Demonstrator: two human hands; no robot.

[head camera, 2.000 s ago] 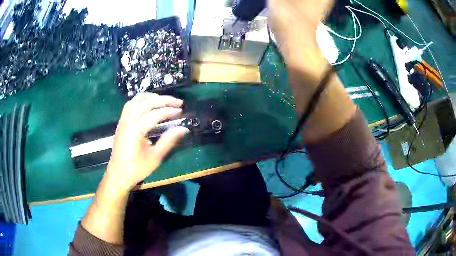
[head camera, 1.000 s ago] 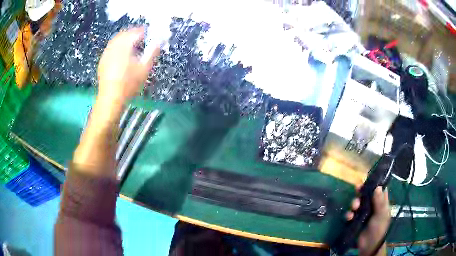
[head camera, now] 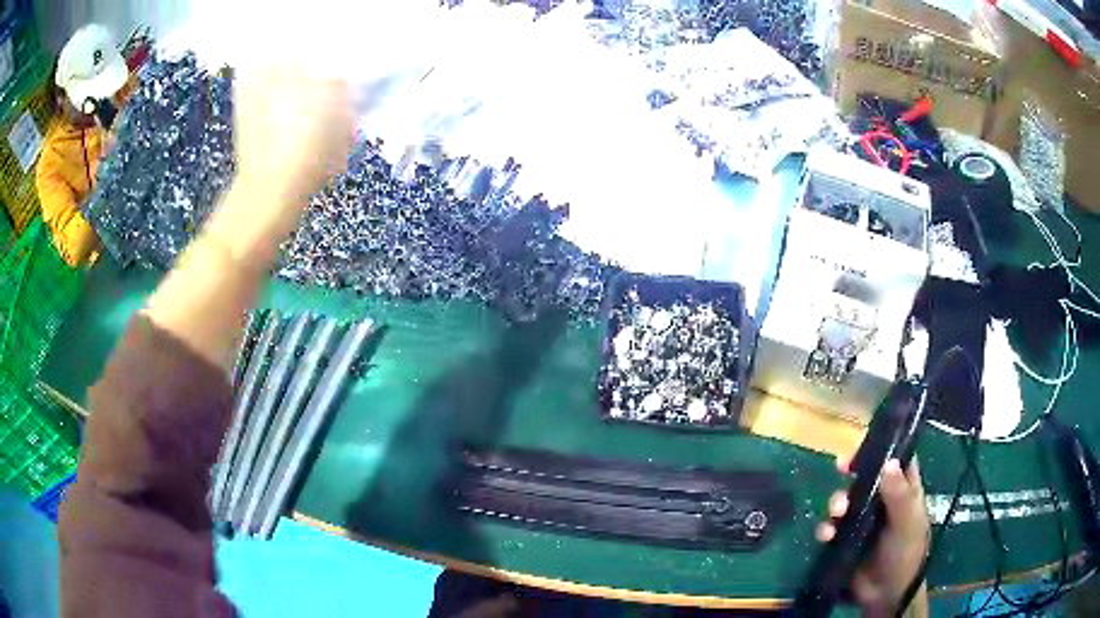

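My left hand (head camera: 290, 127) is over the back of the bench at the dark tangled heap of strips (head camera: 410, 235); it is washed out by glare, so its fingers and anything in them cannot be made out. My right hand (head camera: 887, 525) holds the black electric screwdriver (head camera: 878, 465) at the front right. The long black fixture (head camera: 603, 497) lies near the front edge, with a round silver feature near its right end. No white or silver strip shows in its groove.
Grey strips (head camera: 290, 423) lie side by side at the left. A black tray (head camera: 673, 350) of silver fittings stands beside the pale screw feeder (head camera: 844, 290) on its wooden base. A person (head camera: 75, 157) in yellow with a white cap is at back left. Cartons (head camera: 923, 73) stand at back right.
From two seconds ago, my left hand has left the fixture for the heap, and the white strip is gone from the fixture. My right hand has come down from the feeder with the screwdriver. The view has swung left.
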